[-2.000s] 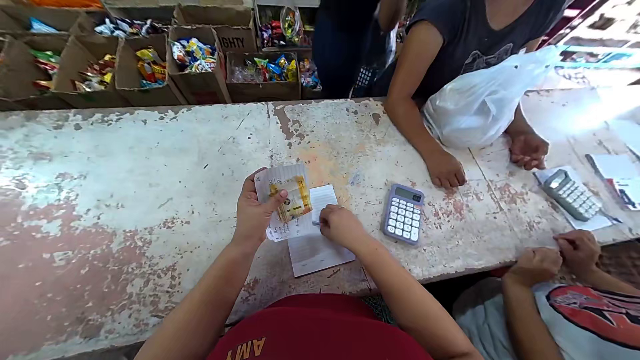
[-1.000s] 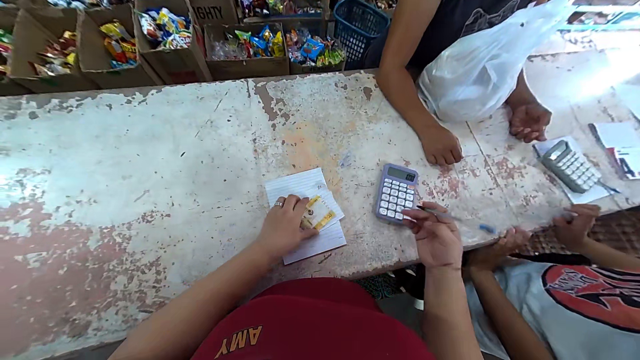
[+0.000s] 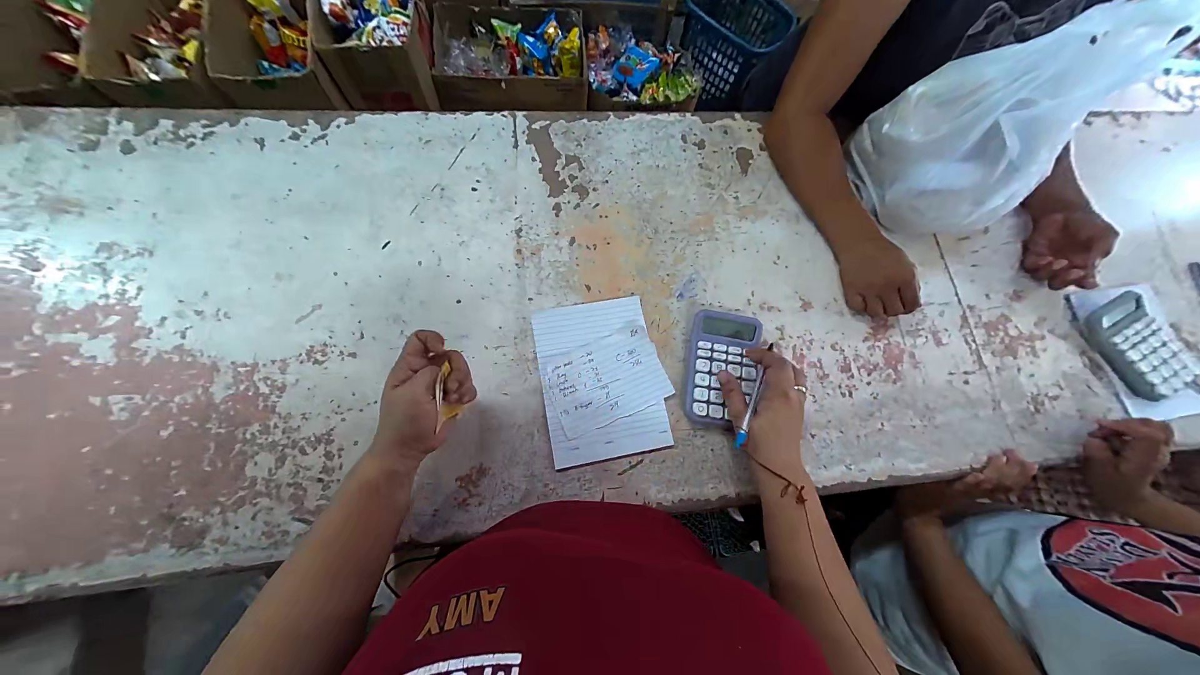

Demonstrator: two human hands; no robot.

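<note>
My left hand (image 3: 422, 398) is closed on folded yellowish paper (image 3: 444, 398), possibly a banknote, above the worn painted table, left of the papers. Two overlapping sheets of lined paper (image 3: 609, 441), the upper one bearing handwriting, lie in front of me. Just right of them is a purple calculator (image 3: 727, 328) with white keys. My right hand (image 3: 773, 398) rests over its right side, thumb and fingers at the keys, with a blue-tipped pen (image 3: 746, 422) held against the palm. A thin cord circles that wrist.
Across the table (image 3: 375, 206), a person's forearm (image 3: 825, 178) rests beside a white plastic bag (image 3: 956, 141). A second calculator (image 3: 1139, 342) lies on paper at the right, near another person's hands (image 3: 1125, 450). Boxes of packaged snacks (image 3: 511, 89) and a blue basket (image 3: 736, 42) stand beyond the far edge.
My left hand has moved left off the lined papers, with the yellowish paper in it. My right hand was by the papers two seconds ago and is now on the calculator.
</note>
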